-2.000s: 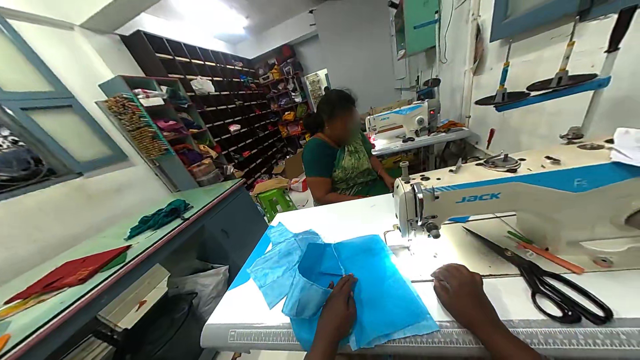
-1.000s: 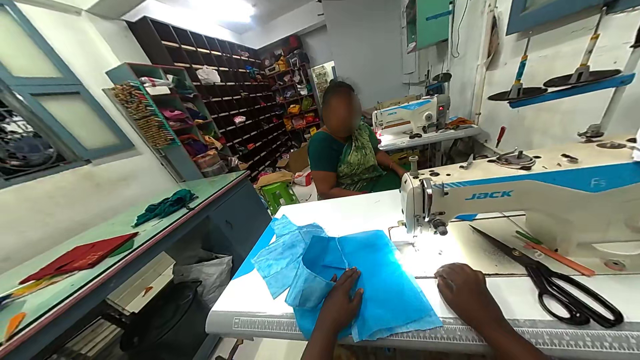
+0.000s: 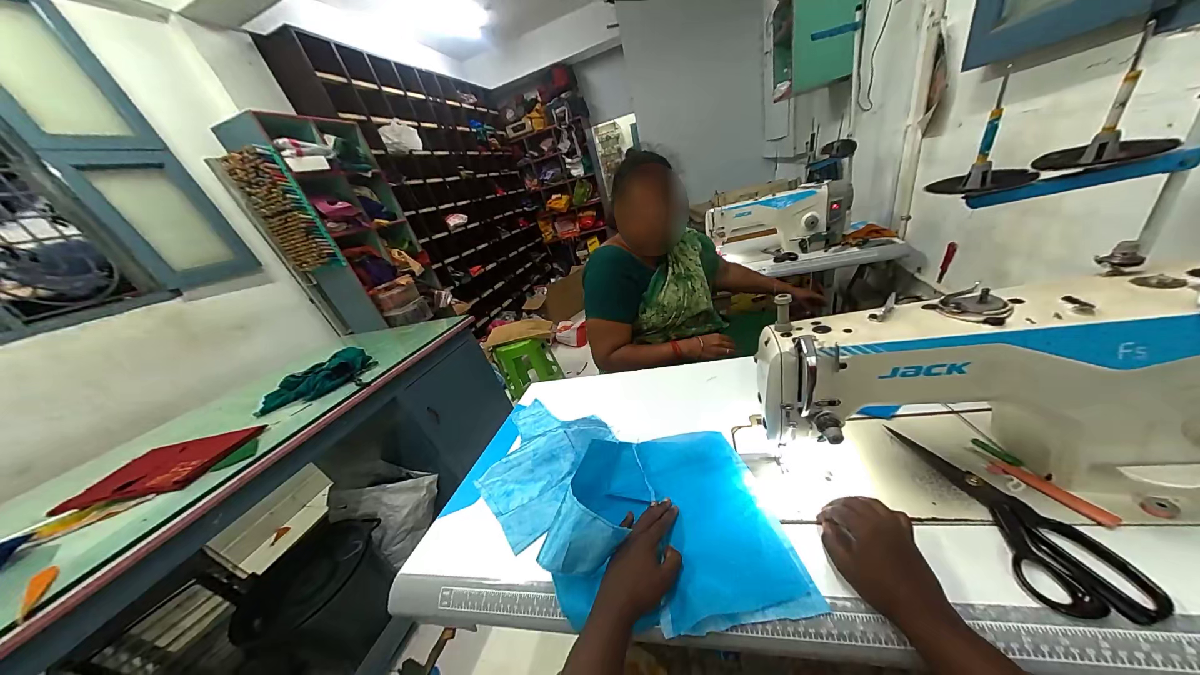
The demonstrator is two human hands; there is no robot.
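Note:
Blue fabric pieces point(image 3: 731, 534) lie on the white sewing table, left of the Jack sewing machine point(image 3: 947, 375). My left hand point(image 3: 642, 562) rests on the blue fabric, its fingertips at the edge of a folded, lighter blue piece point(image 3: 581, 534). Whether those fingers pinch the cloth cannot be told. My right hand point(image 3: 867, 548) lies on the table with curled fingers, in front of the machine's needle area, and nothing shows in it. To its right are black-handled scissors point(image 3: 1017, 525), with an orange tool point(image 3: 1055, 492), its kind unclear, beside them on the machine bed.
A measuring scale point(image 3: 506, 602) runs along the table's front edge. Beyond the table sits a person point(image 3: 670, 291) near a second sewing machine point(image 3: 769, 220). At left, a green-topped counter point(image 3: 216, 375) holds red cloth point(image 3: 159, 469) and dark green cloth point(image 3: 314, 380). Thread stands point(image 3: 982, 178) are upper right.
The seated person has turned from facing the second machine toward my table and sits more upright. My hands and the blue fabric have stayed in nearly the same place.

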